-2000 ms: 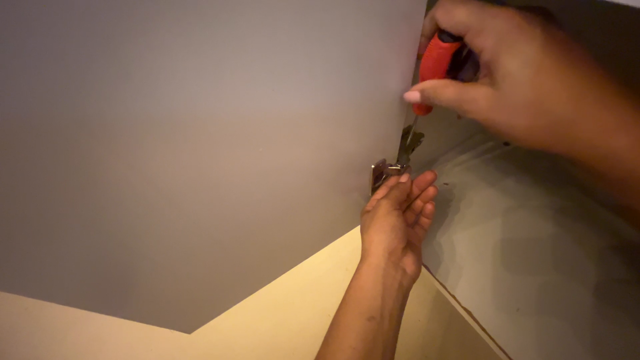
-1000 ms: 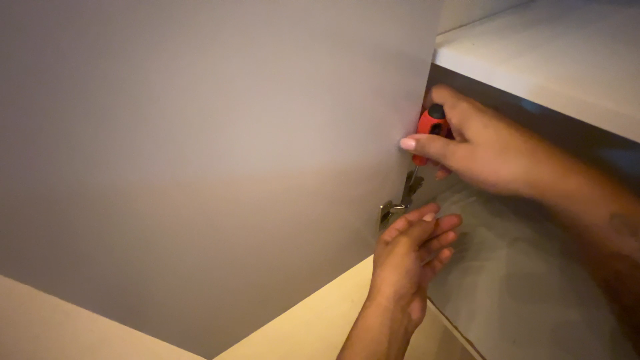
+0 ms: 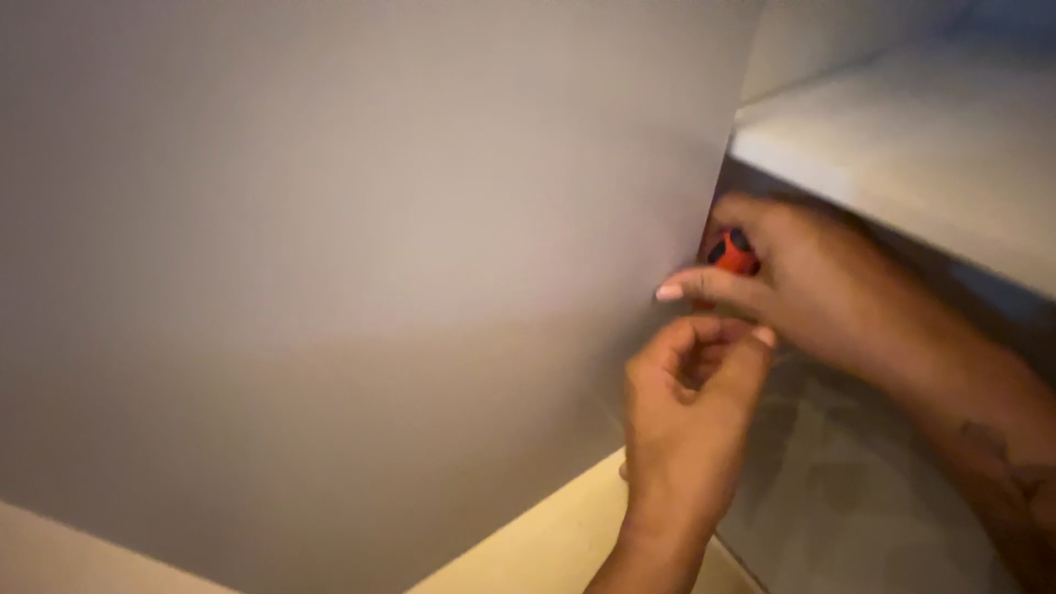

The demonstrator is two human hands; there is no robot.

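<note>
My right hand (image 3: 792,264) is curled around the red and black handle of a screwdriver (image 3: 736,254), close to the edge of a flat cabinet door (image 3: 371,272). The tool's shaft is hidden. Just below, my left hand (image 3: 693,396) is raised with its fingers bent and the thumb near the fingertips, beside the door's edge. Whether it pinches something there cannot be made out. The metal hinge is hidden behind my hands.
A pale shelf or cabinet panel (image 3: 891,173) juts out above my right forearm. Below that arm lies a grey inner panel (image 3: 850,495). A cream surface (image 3: 528,544) shows under the door's lower edge.
My left hand has risen toward the screwdriver and its fingers have bent inward. The hinge, seen in both earlier frames, is now covered. My right hand keeps hold of the screwdriver.
</note>
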